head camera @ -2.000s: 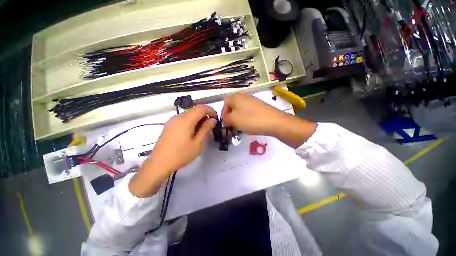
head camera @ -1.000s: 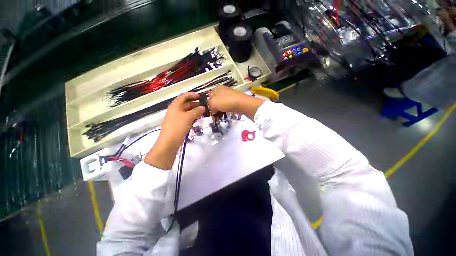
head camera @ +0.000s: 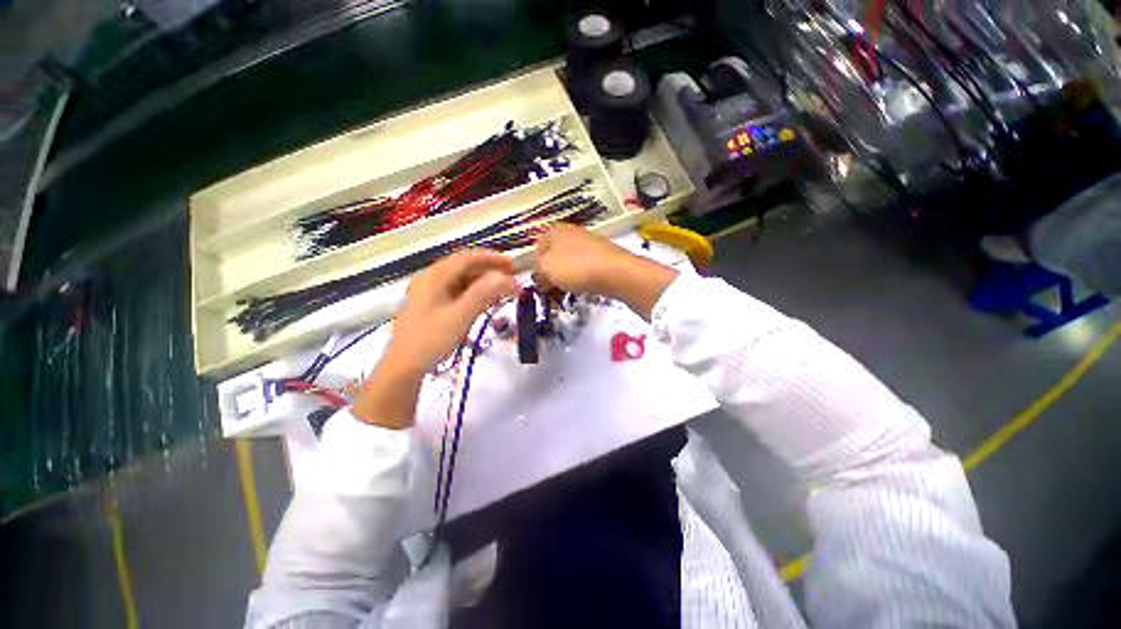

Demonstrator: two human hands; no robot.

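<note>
My left hand and my right hand are bare and close together over the upper part of the white board. The fingers of both are bent, and what they pinch is too small and blurred to tell. A black tape roll, seen edge-on, is just below and between my fingertips. Parts of the wire harness and small fixtures show around it, blurred. Long thin dark wires run from beside my left hand down over the board's front edge towards my lap.
A cream parts tray behind the board holds a red and black wire bundle and a black wire bundle. A red ring lies on the board. A white end holder is at left. Spare tape rolls and a grey machine are back right.
The camera view has shifted and turned. My hands stay close together at the harness. The black roll between them was higher at my fingertips one second ago and is now below them.
</note>
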